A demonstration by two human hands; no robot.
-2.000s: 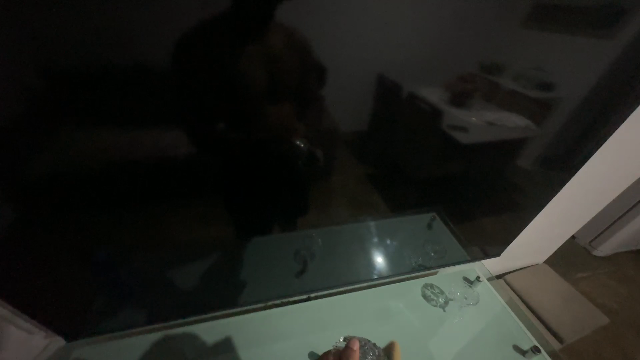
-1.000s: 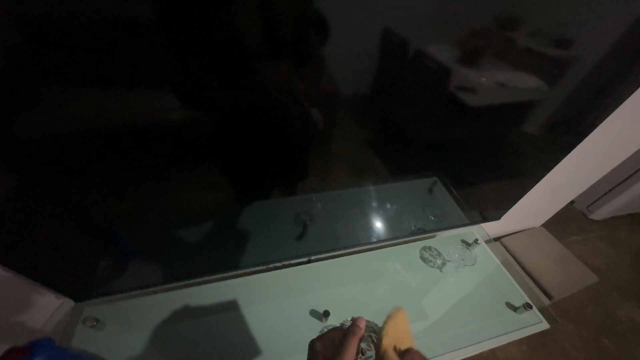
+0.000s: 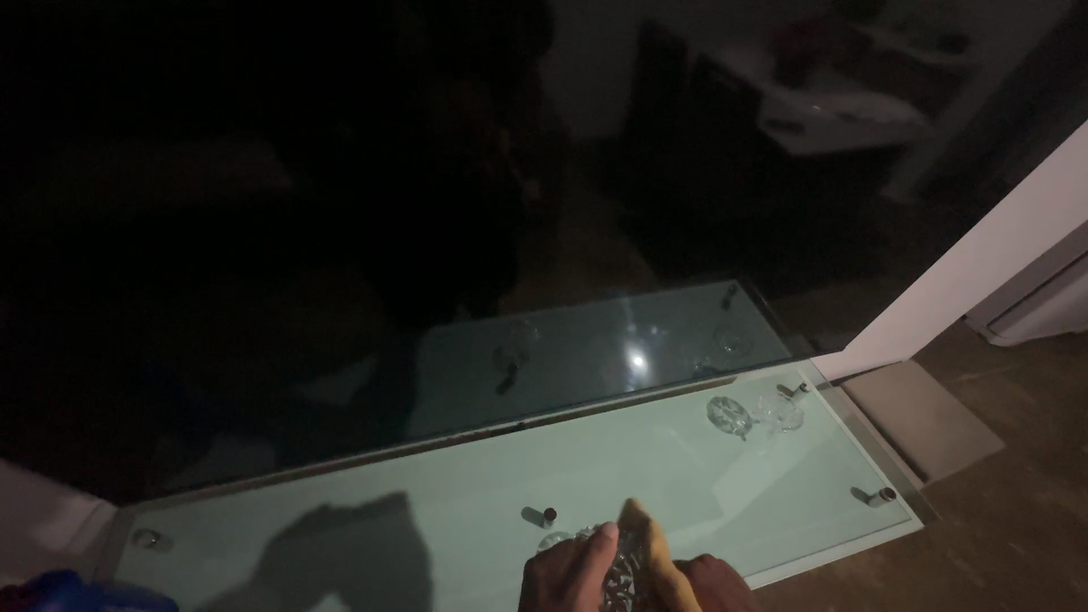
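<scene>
My left hand (image 3: 569, 569), at the bottom centre, is closed on a clear patterned glass piece (image 3: 622, 578). Against the glass's right side my right hand (image 3: 716, 585) holds a yellow cloth (image 3: 648, 548). Both hands are over the front part of a glass-topped shelf (image 3: 476, 484). Part of the held glass piece is hidden by fingers and cloth. A small clear glass ornament (image 3: 729, 416) rests near the shelf's right end.
A dark reflective glass panel (image 3: 340, 255) rises behind the shelf. Metal standoffs (image 3: 549, 515) support the glass top. Something blue (image 3: 85, 592) lies at the lower left. A beige slab (image 3: 922, 416) and a white panel edge (image 3: 977, 255) are at right.
Both hands and the yellow cloth have come further into view since two seconds ago, with the glass piece still between them. The view has tilted down somewhat.
</scene>
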